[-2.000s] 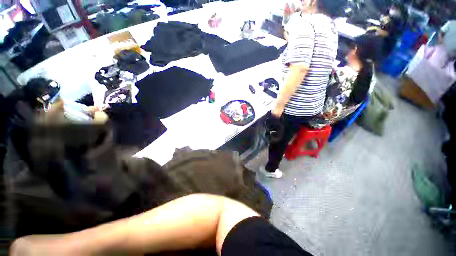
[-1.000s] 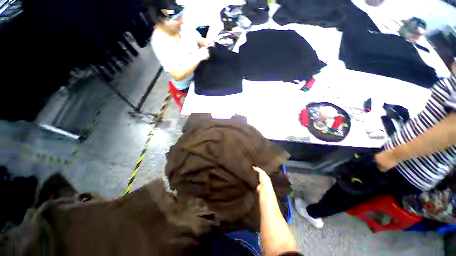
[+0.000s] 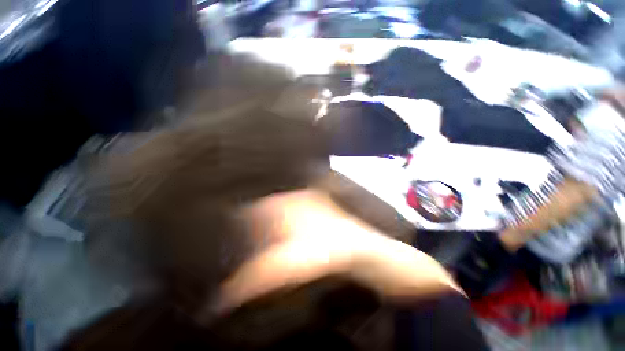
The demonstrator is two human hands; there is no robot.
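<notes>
A large heap of brown garments (image 3: 233, 158) fills the centre left, raised close in front of me and strongly blurred. My bare right arm (image 3: 342, 240) reaches in from the lower right and lies against the brown cloth, with a dark sleeve at its right end. Blur and cloth keep me from making out the right hand's fingers or what they hold. My left hand does not show.
Behind the heap is a white table (image 3: 480, 164) with black garments (image 3: 370, 127) and a round trimmings tray (image 3: 435, 200). A person in a striped shirt (image 3: 572, 219) is at the right, near a red stool (image 3: 517, 305). Dark hanging garments (image 3: 89, 62) are at the upper left.
The brown heap has risen from beside the table to high in front of me, covering the seated worker. My right arm is now bent across the cloth instead of stretched out.
</notes>
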